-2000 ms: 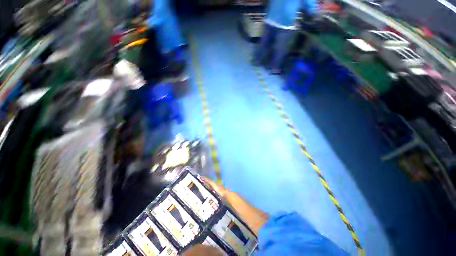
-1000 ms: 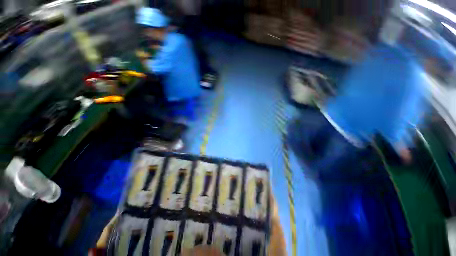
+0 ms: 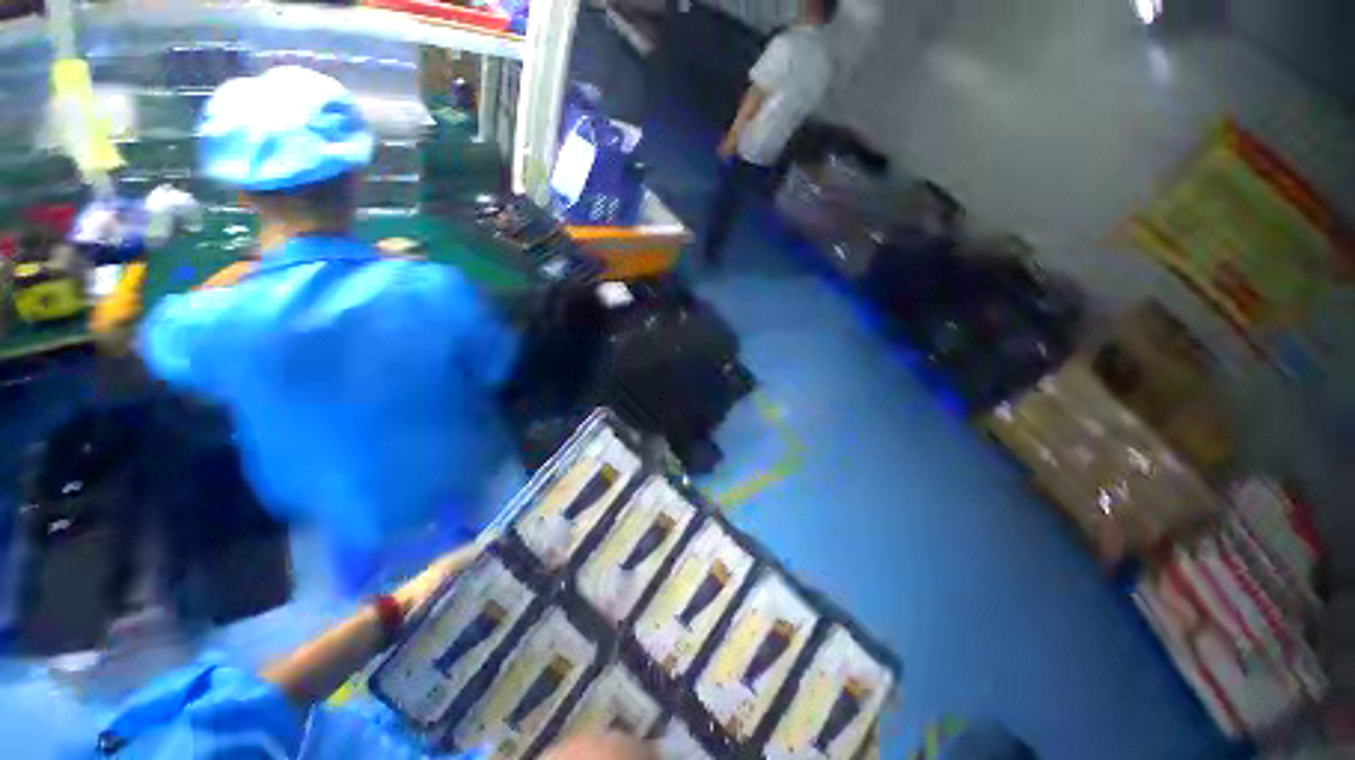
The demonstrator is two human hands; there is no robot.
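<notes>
A black tray point(image 3: 612, 641) with two rows of pockets is held tilted at the lower middle. Each visible pocket holds a flat cream panel module point(image 3: 694, 594) with a dark strip. My left hand point(image 3: 434, 576), bare, with a red band at the wrist and a blue sleeve, grips the tray's left edge. Its fingers are mostly hidden by the tray. A blurred patch of skin shows at the bottom edge below the tray; I cannot tell what it belongs to. My right hand is not clearly in view.
A person in a blue smock and cap point(image 3: 335, 356) is at the green bench point(image 3: 208, 264), close on the left. Black stacked items point(image 3: 654, 364) stand beyond the tray. Another person in white point(image 3: 780, 97) is farther off. Cartons point(image 3: 1100, 453) and stacked goods line the right wall by the blue floor point(image 3: 877, 490).
The view has swung left, bringing the smocked person near. The tray is now tilted, and my left forearm with its red band shows clearly. The right-side fingers at the tray edge no longer show.
</notes>
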